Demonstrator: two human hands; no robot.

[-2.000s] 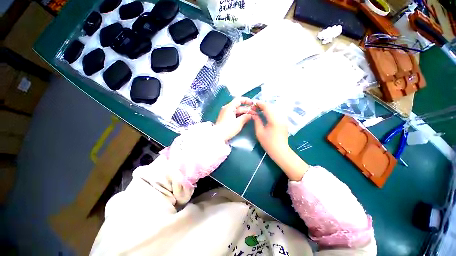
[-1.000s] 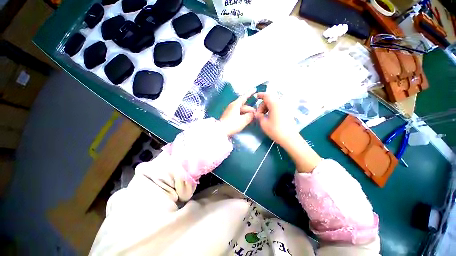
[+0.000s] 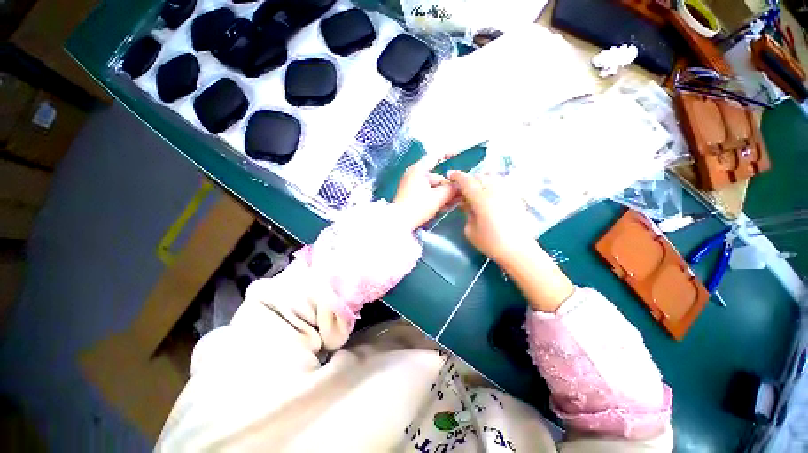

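Note:
My left hand (image 3: 420, 195) and my right hand (image 3: 486, 217) meet at the fingertips above the green mat. Their fingers are pinched close together; anything between them is too small or clear to tell. A faint clear film piece (image 3: 440, 257) lies on the mat just below the hands. Clear film sheets (image 3: 554, 181) and white backing paper (image 3: 496, 84) lie beyond and to the right of my fingers. The blister tray (image 3: 230, 146) at the left holds rows of black rounded-square housings (image 3: 273, 136), with some piled on top at its back.
An orange fixture (image 3: 653, 273) lies at the right, with blue-handled nippers (image 3: 722, 257) beside it. Stacked orange-brown fixtures (image 3: 722, 137), a yellow tape roll (image 3: 698, 18) and a dark flat case (image 3: 611, 34) are at the back right. A dark object (image 3: 509, 332) sits near the front edge.
The view has shifted slightly, moving the bench items right. My fingertips have come closer together than a second ago, and my right hand has turned slightly.

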